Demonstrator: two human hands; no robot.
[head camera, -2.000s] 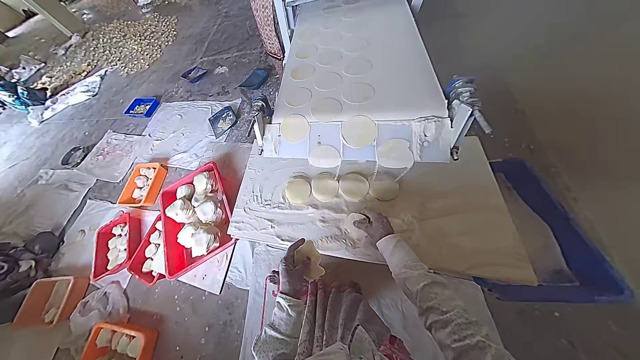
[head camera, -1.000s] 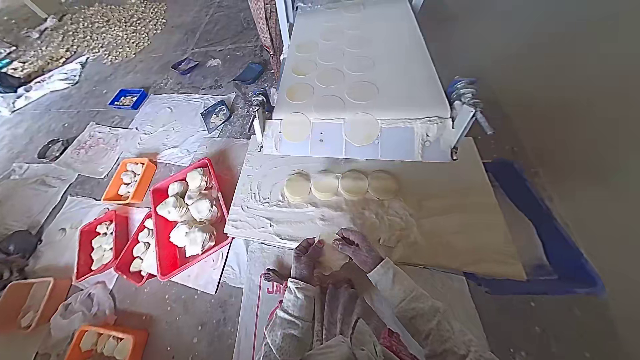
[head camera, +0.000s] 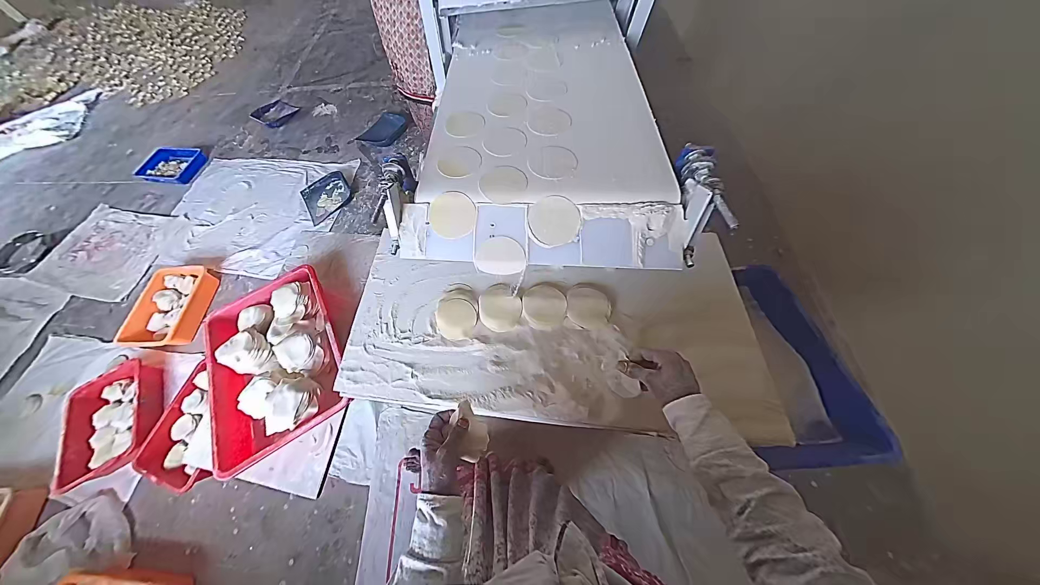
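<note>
My left hand, at the near edge of the floured board, grips thin dough rounds. Over the right part of the board, my right hand pinches a pale dough round by its edge. Beyond the hands, several short stacks of dough rounds stand side by side in a row. One round hangs over the lip of the metal chute plate, with two more above it. Further rounds lie on the conveyor belt.
Red crates of folded dough pieces stand left of the board, near an orange crate. A blue tray lies under the board's right side. Clamp-like fittings flank the belt's end. White cloths cover parts of the floor.
One second ago both hands were together at the board's near edge; now they are apart, the right one further right and forward. More rounds have come onto the chute plate.
</note>
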